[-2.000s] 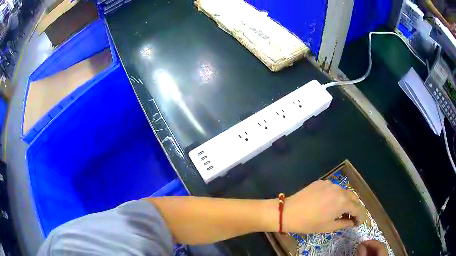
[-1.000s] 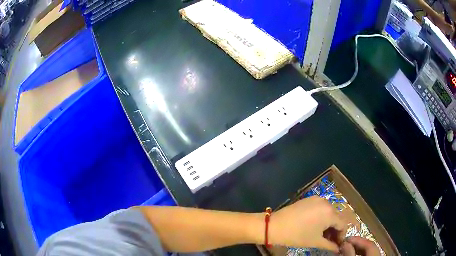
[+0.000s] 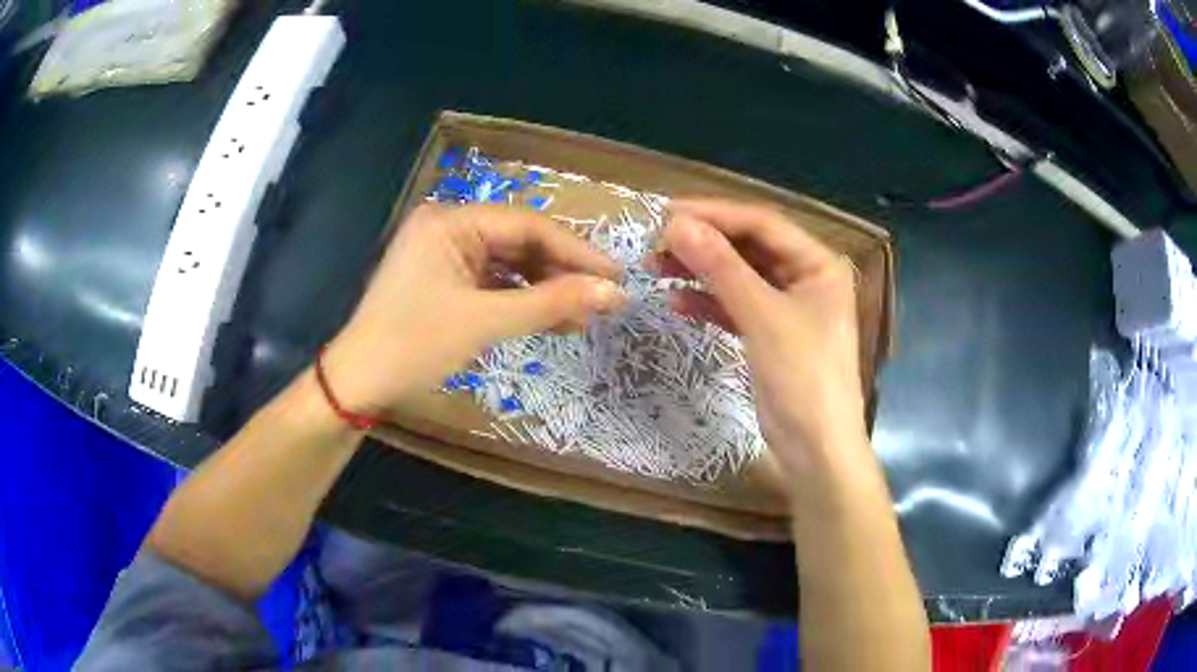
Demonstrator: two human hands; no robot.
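A shallow brown cardboard parts tray lies on the dark-green bench in front of me. It holds many thin white insulating sleeves and small blue components at its left end. My left hand, with a red bracelet, is over the tray, thumb and index finger pinched close together. My right hand faces it, fingertips pinched near a small whitish piece. The fingertips are small and blurred. I cannot tell for certain what the left fingers hold.
A long white power strip lies at the left. A worn board is at the upper left. Bagged white socket units are piled at the right, above a red bin. A dark-pink wire lies at the back.
The view has swung right, so the tray is now central and the power strip far left. Both hands are now fully seen over the tray, fingertips raised and slightly apart.
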